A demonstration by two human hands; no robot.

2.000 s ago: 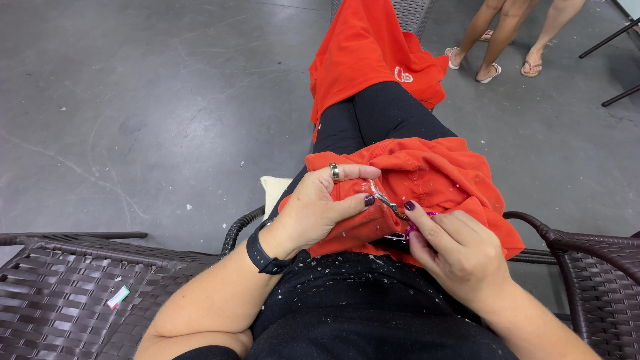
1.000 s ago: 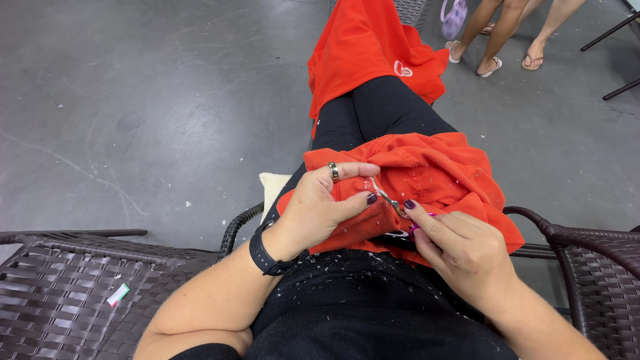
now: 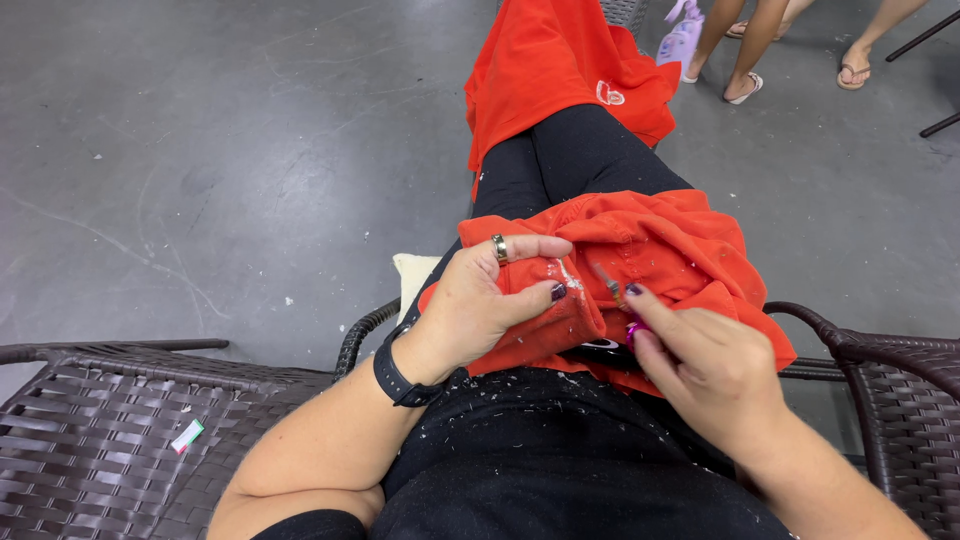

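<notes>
A red garment (image 3: 652,232) lies bunched over my lap, with white threads and lint along one folded edge. My left hand (image 3: 487,292), with a ring and a black wrist band, holds that fold between thumb and index finger. In my right hand (image 3: 697,360) is a small slim tool (image 3: 613,289) with a metal tip, pinched between thumb and fingertips; its exact kind cannot be told. The tip is blurred and stands just right of the fold. A shiny pink object (image 3: 635,331) shows by my right thumb.
Another red cloth (image 3: 532,67) with a white emblem drapes over my lower legs. Woven chairs stand at left (image 3: 97,450) and right (image 3: 915,420); a small label-like scrap (image 3: 187,435) lies on the left one. A cream cushion corner (image 3: 412,274) shows. People's feet (image 3: 855,67) are at upper right.
My right hand with the tool has moved away from my left hand and the garment's fold, to the right. A purple item has come into view beside a person's legs.
</notes>
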